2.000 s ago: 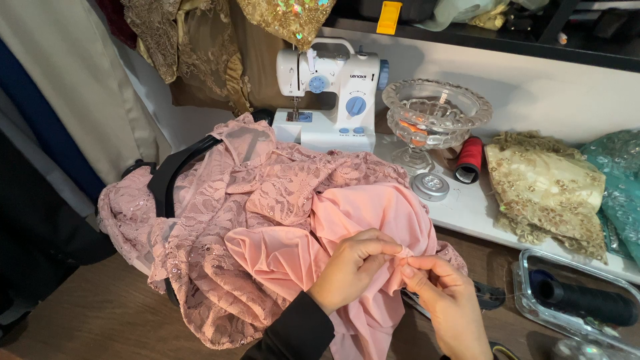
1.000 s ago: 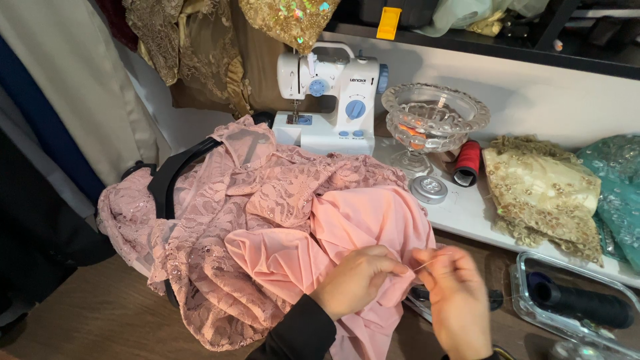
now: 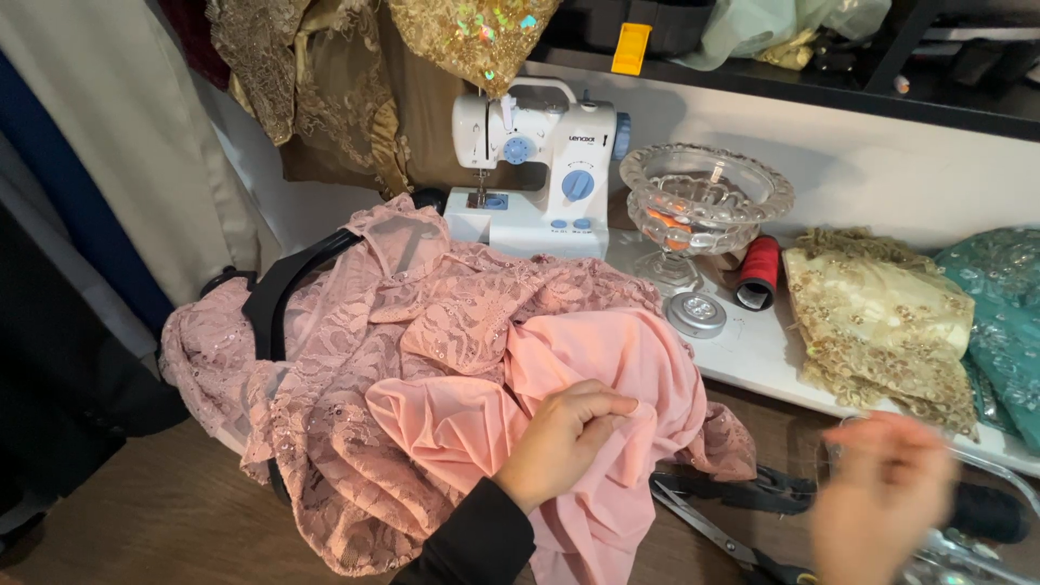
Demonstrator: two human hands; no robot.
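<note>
A pink lace garment point(image 3: 325, 406) with a smooth pink lining point(image 3: 609, 349) lies over a black clothes hanger point(image 3: 280, 301). My left hand point(image 3: 565, 443) pinches a fold of the lining between thumb and index finger. Off to the right, apart from the cloth, my right hand point(image 3: 886, 496) is raised and blurred, with its thumb and fingers brought together. A faint trace like thread shows beside its fingertips; whether a needle is there cannot be told. Scissors point(image 3: 707, 520) lie on the brown table between the hands, partly cut off by the lower edge.
Behind the garment stand a white sewing machine point(image 3: 536, 171) and a glass pedestal bowl point(image 3: 707, 195). A red thread spool point(image 3: 757, 272), a round silver puck light point(image 3: 695, 314) and folded gold lace fabric point(image 3: 877, 325) rest on the white shelf. A black spool point(image 3: 987, 512) lies in a clear container at right.
My right hand has moved away from the lining to the right, from close beside my left hand. My left hand stays on the pink cloth. The scissors are now more exposed.
</note>
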